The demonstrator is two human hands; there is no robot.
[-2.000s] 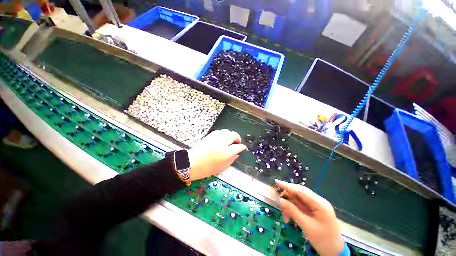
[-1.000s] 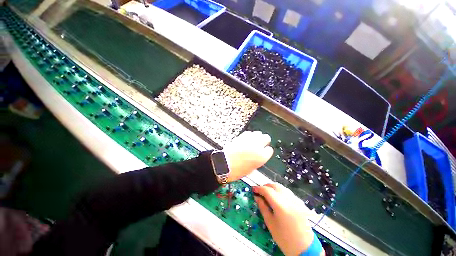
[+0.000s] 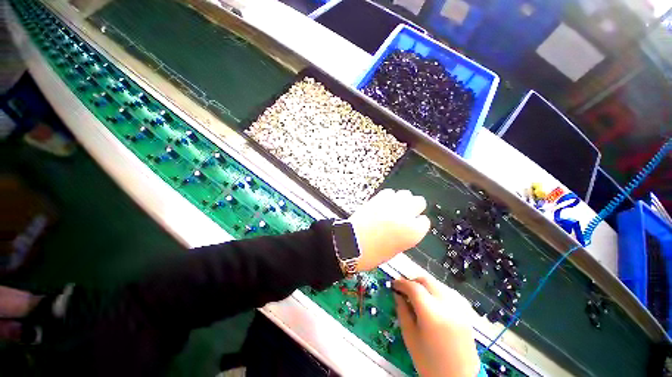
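Note:
My left hand (image 3: 389, 227) is over the dark green surface, left of the loose pile of small black capacitors (image 3: 479, 254). Its fingers are curled, and I cannot tell if they hold a part. My right hand (image 3: 436, 333) is lower, over the green circuit boards (image 3: 214, 188), thumb and index finger close together at the board. A small dark part seems to show at their tips, but it is too small to be sure. The boards carry many small inserted parts.
A dark tray of pale components (image 3: 324, 143) lies behind my left hand. A blue bin of black parts (image 3: 483, 110), a black tray (image 3: 553, 147) and a blue tool (image 3: 567, 213) are on the white shelf. A blue coiled cord (image 3: 626, 191) hangs at right.
My right hand has moved from beside the black pile, over the rail, to the circuit board. My left hand stays near the pile. The whole view has shifted.

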